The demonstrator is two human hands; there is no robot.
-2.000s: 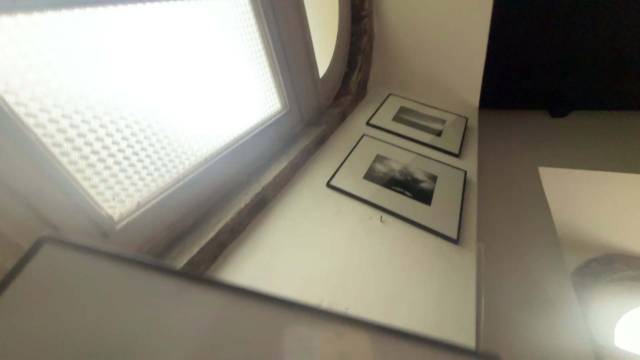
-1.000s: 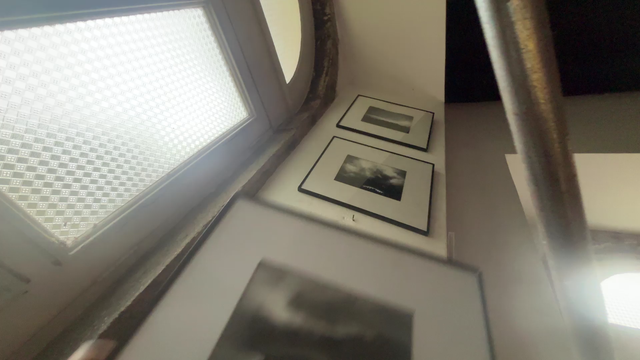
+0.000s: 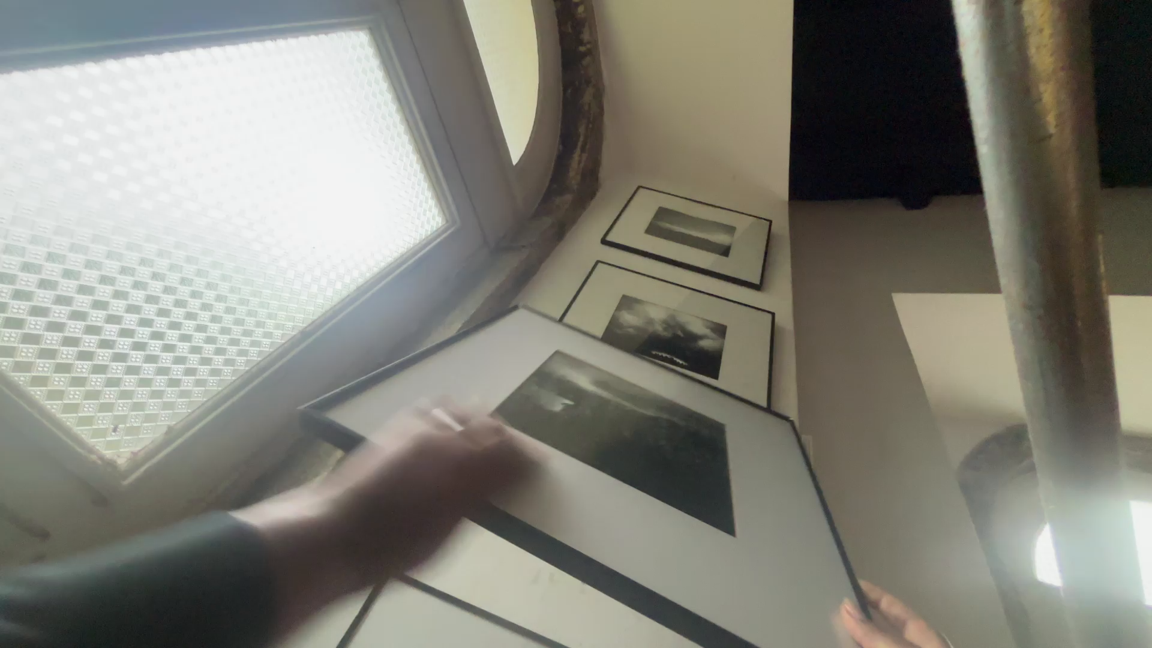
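A large black-framed black-and-white photograph with a wide white mat (image 3: 576, 423) stands tilted in front of the wall. My right hand (image 3: 886, 616) grips its right edge near the bottom, with the fingertips on the frame. My left hand (image 3: 450, 459), blurred by motion and in a dark sleeve, is over the left part of the mat, a pale ring on one finger; whether it touches the glass I cannot tell. Behind the frame, a cloud photograph in a black frame (image 3: 666, 333) hangs partly covered, and a smaller-looking framed photograph (image 3: 688, 234) hangs above it.
A window of patterned glass (image 3: 207, 225) fills the left side, beside a rough dark arch edge (image 3: 576, 108). A metal pole (image 3: 1044, 315) rises close by at the right. Below the large photograph, part of another black frame (image 3: 486, 612) shows. A bright light glows at the lower right.
The large framed photograph, low in view a second ago, now stands higher and covers part of the cloud photograph. My forearm and left hand have come in over it, and my right hand now shows at its edge.
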